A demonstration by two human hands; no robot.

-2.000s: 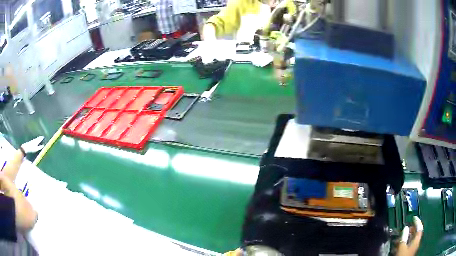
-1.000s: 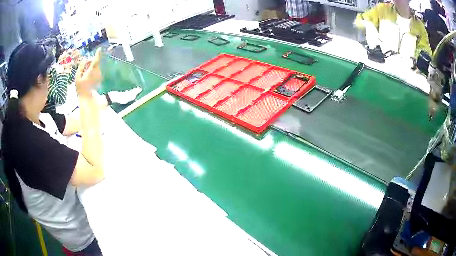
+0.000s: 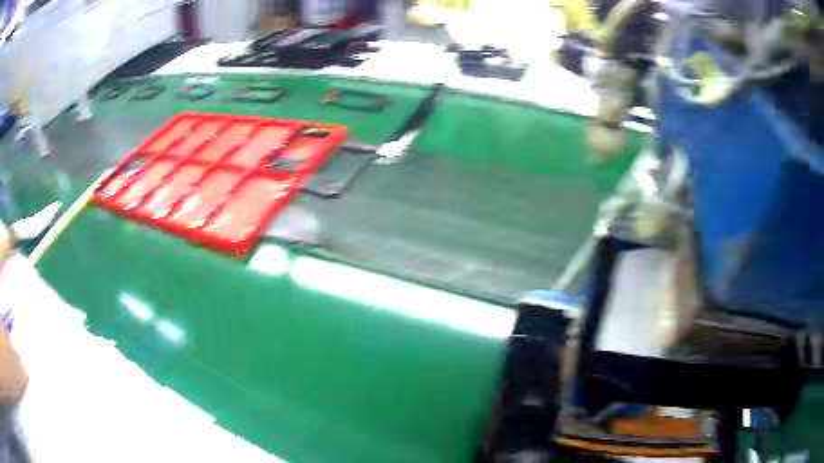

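The press's blue housing (image 3: 750, 181) stands at the right, blurred. Below it is the grey metal press head (image 3: 736, 342). The orange-brown fixture (image 3: 664, 425) shows at the lower right, partly cut off by the bottom edge; whether a frame lies in it is too blurred to tell. A black cover (image 3: 533, 380) surrounds the fixture's left side. Neither of my hands is in the picture.
A red gridded tray (image 3: 203, 181) lies on the green belt at the left, with a dark frame (image 3: 341, 172) beside its right corner. Several dark frames lie behind it. Another person's arm (image 3: 9, 366) shows at the left edge. A yellow sleeve shows at the top.
The view swung left, off most of the press, then partly back right. My right hand, seen at the lower right two seconds ago, is out of the picture.
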